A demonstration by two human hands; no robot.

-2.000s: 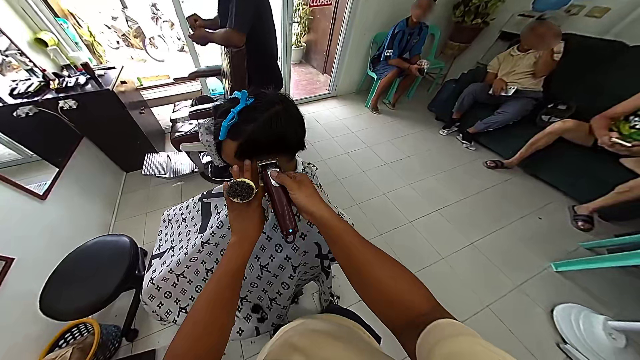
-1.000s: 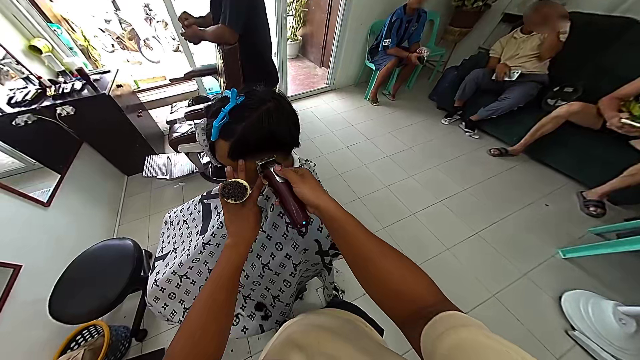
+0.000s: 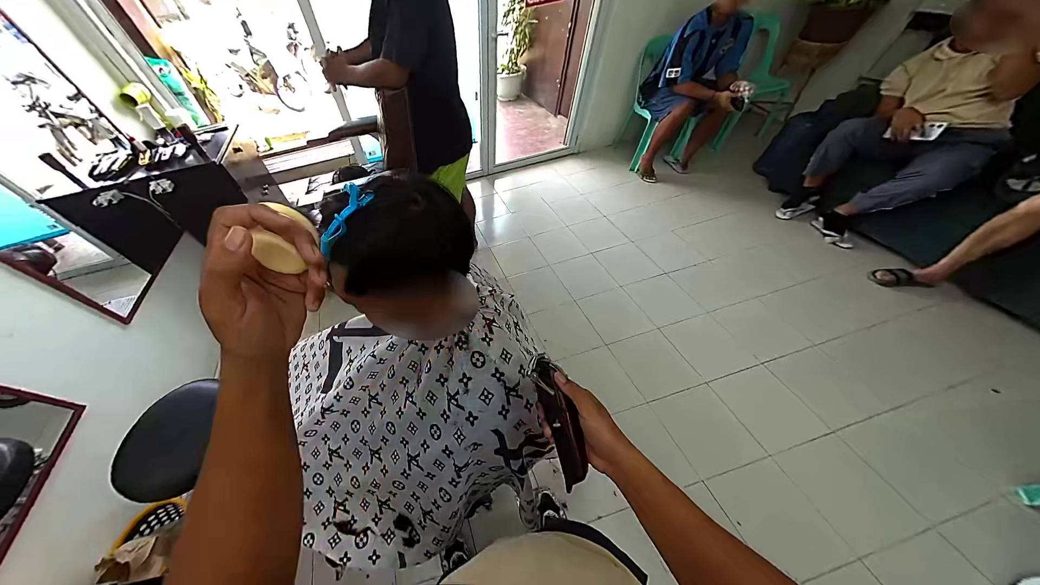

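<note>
A seated person (image 3: 406, 236) with dark hair wears a white patterned barber's cape (image 3: 406, 439). Blue hair clips (image 3: 345, 215) hold hair at the left side of the head. My left hand (image 3: 264, 284) is raised beside the clips, its fingers around a round brush with a pale wooden back (image 3: 280, 240); the bristles are hidden. At the cape's right edge, away from the hair, my right hand (image 3: 589, 422) grips a dark red hair clipper (image 3: 562, 426), blade end up. Cut hair (image 3: 398, 528) lies on the lower cape.
A black stool (image 3: 166, 439) and a yellow-rimmed basket (image 3: 150, 520) stand at left. A black counter (image 3: 138, 195) with tools is on the left wall. A person in black (image 3: 426, 89) stands ahead by a barber's chair. People sit along the right; tiled floor (image 3: 715, 341) lies between.
The clipper has left the back of the head and moved down to the right in my right hand. My left hand has risen to the left with the brush, turning its back toward me.
</note>
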